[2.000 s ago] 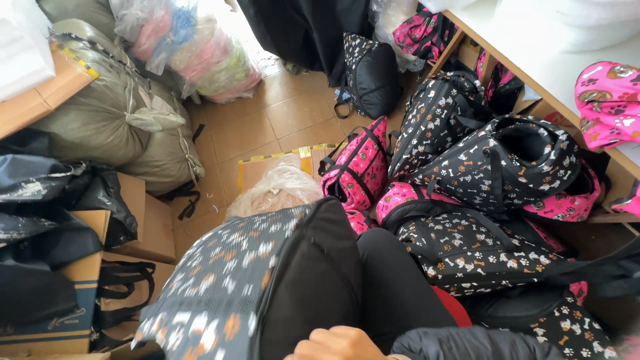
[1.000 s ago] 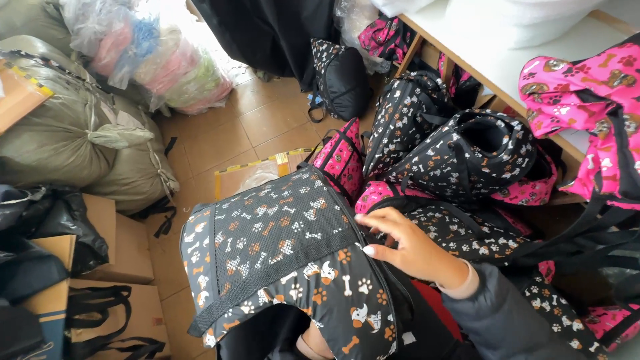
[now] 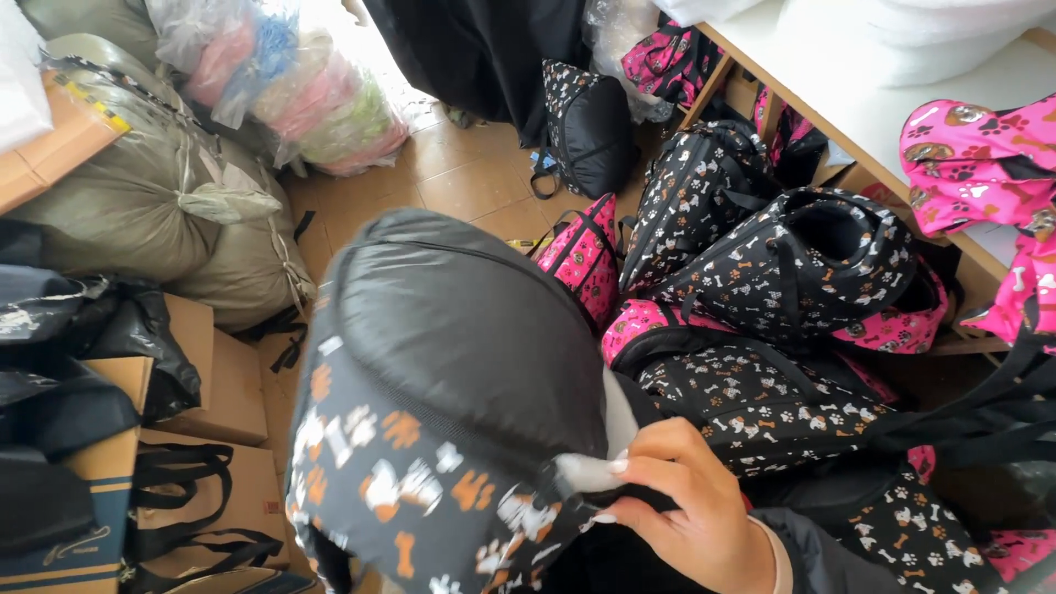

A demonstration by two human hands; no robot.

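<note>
A black fabric pet carrier bag (image 3: 470, 330) with a paw, bone and dog print fills the middle of the head view, its plain black padded panel facing up. At its lower right corner, my right hand (image 3: 693, 503) pinches white padding (image 3: 590, 473) that sticks out by the edge of the panel. Some more white material shows just above the fingertips. My left hand is out of sight, and the bag may be hiding it.
Printed black bags (image 3: 784, 264) and a pink bag (image 3: 584, 262) are piled at right, beside a white-topped table (image 3: 858, 99) holding pink printed fabric (image 3: 982, 165). Cardboard boxes (image 3: 223, 388) and stuffed sacks (image 3: 148, 206) stand at left on the tiled floor (image 3: 462, 186).
The bag has been turned from its mesh side to its plain black panel. My right hand has moved from resting on the mesh side to pinching white padding at the bag's corner.
</note>
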